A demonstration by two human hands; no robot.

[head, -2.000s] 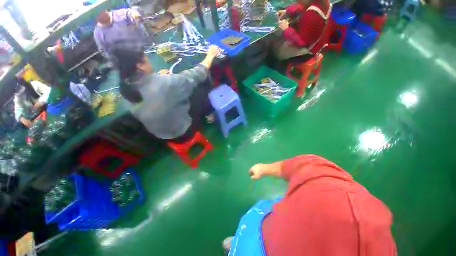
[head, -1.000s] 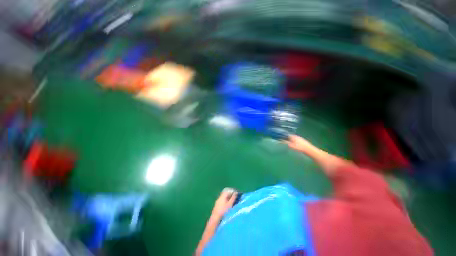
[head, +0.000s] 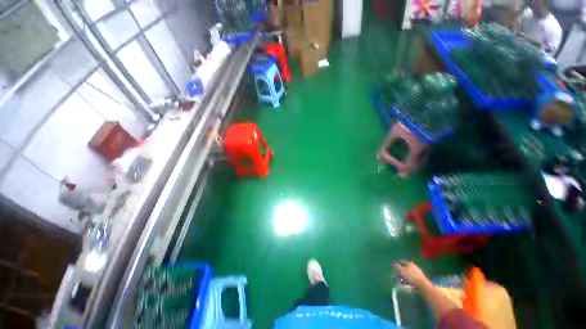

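My right hand (head: 413,275) is at the lower right, small and blurred, with its forearm running down to a dark red sleeve. It is beside a folding chair with an orange back (head: 474,297) and a pale seat; contact and anything in the fingers cannot be told. My left hand is out of the picture. A blue tray (head: 480,230) of green circuit boards rests on a red stool (head: 425,239) beyond the hand.
Green boards fill a blue tray (head: 204,292) at bottom left, beside a light blue stool (head: 243,302). A red stool (head: 247,151) stands by the metal-edged line (head: 168,183). More blue trays (head: 475,96) of boards are at upper right.
The view has turned to an aisle between the metal-edged line and the benches. My left hand has left the picture. My right hand now shows lower and further right, beside the chair.
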